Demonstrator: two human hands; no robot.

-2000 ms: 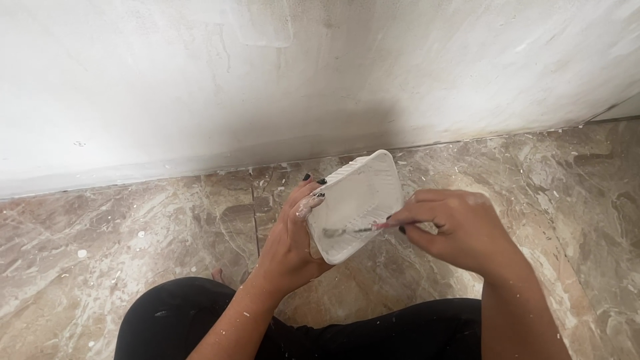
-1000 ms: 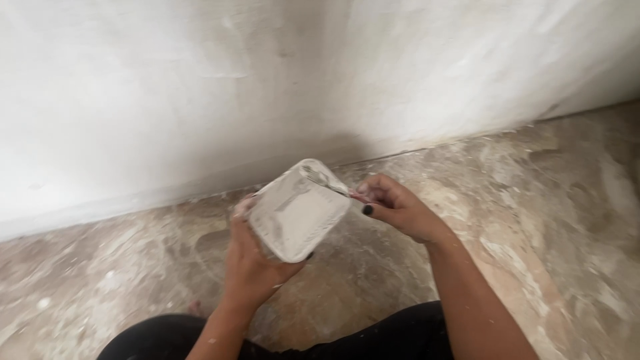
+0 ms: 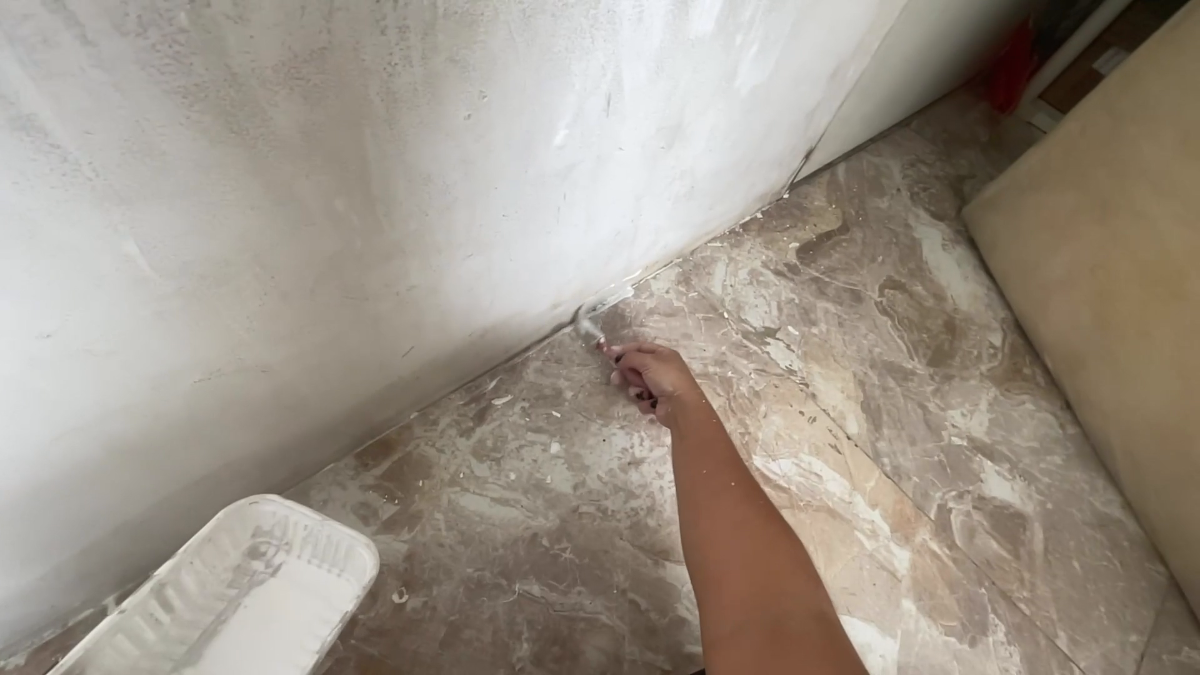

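My right hand [image 3: 652,380] is shut on the handle of a small paintbrush [image 3: 590,330], whose bristle end touches the seam where the white wall [image 3: 403,216] meets the floor. A wet-looking white streak runs along the wall's foot beside the brush tip. At the lower left is a white plastic tray [image 3: 361,548] with white paint inside, its near end cut off by the frame. My left hand is out of view, so whether it holds the tray does not show.
Marbled floor tiles [image 3: 525,562] bear white specks and flakes. A tan panel or box [image 3: 1097,244] stands along the right side. Beyond it at the top right are a red object [image 3: 1012,70] and a pale pipe-like bar [image 3: 1078,47].
My right hand has moved the brush from the tray to the foot of the wall. My left hand, earlier holding the tray, is out of view. The view has swung right.
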